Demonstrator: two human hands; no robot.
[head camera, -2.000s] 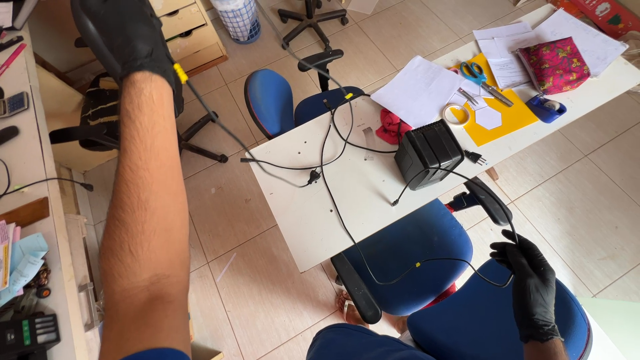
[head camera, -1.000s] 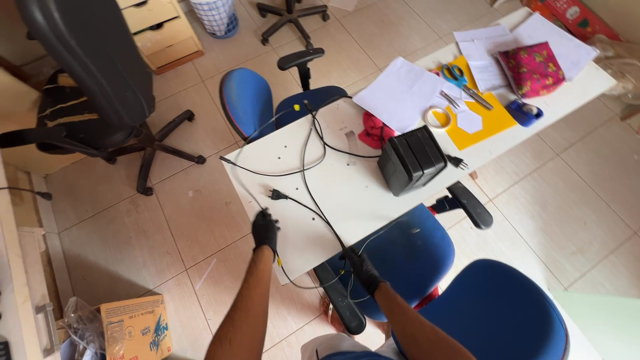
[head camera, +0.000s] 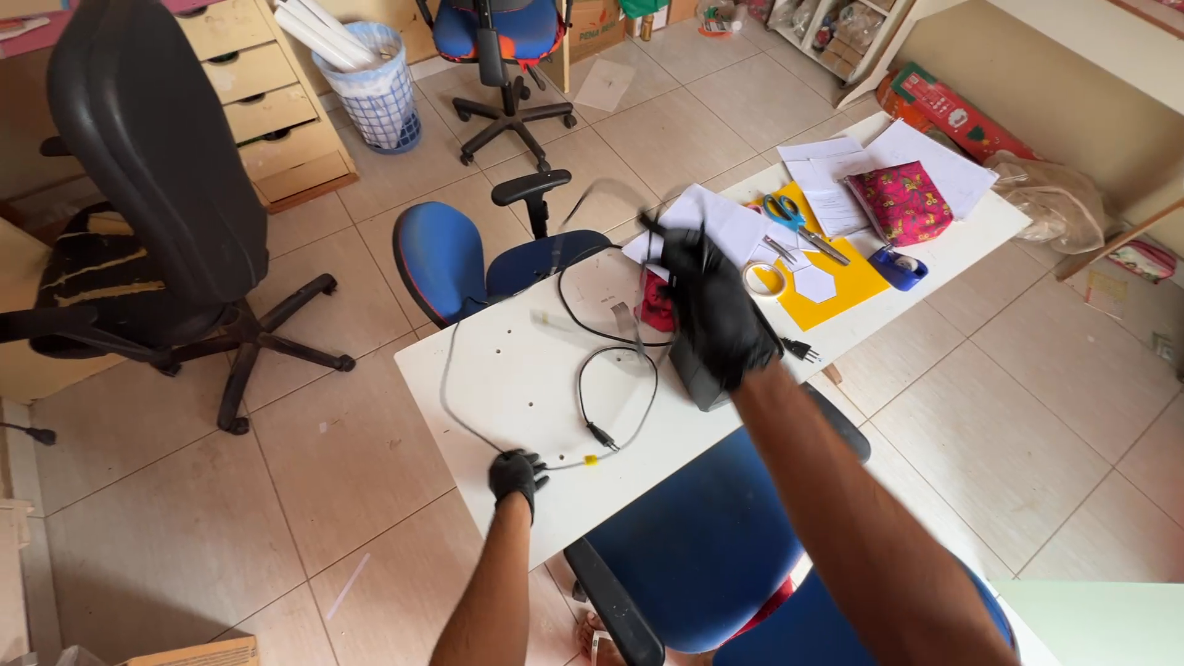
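My left hand (head camera: 516, 474), in a black glove, rests at the near left part of the white table (head camera: 499, 370) on a thin dark cable (head camera: 450, 388); its fingers look closed around it. My right hand (head camera: 712, 305), also black-gloved and blurred by motion, is raised over the black box-shaped device (head camera: 696, 375) and hides most of it. A dark cord end shows at its fingers, and a blurred loop of cable hangs to its left. One power plug (head camera: 603, 437) lies on the table beside a yellow tag (head camera: 590, 460); another plug (head camera: 799, 350) lies right of the device.
Scissors (head camera: 805, 227), a tape roll (head camera: 764, 278), yellow paper (head camera: 837, 305), a blue tape dispenser (head camera: 899, 268) and a patterned pouch (head camera: 902, 203) lie on the table's far right part. Blue chairs (head camera: 694, 546) stand along both long sides. A black office chair (head camera: 157, 166) is at left.
My right hand has moved from the table's near edge up over the device. My left hand remains near the table's left end. The cable has shifted and its loops lie differently.
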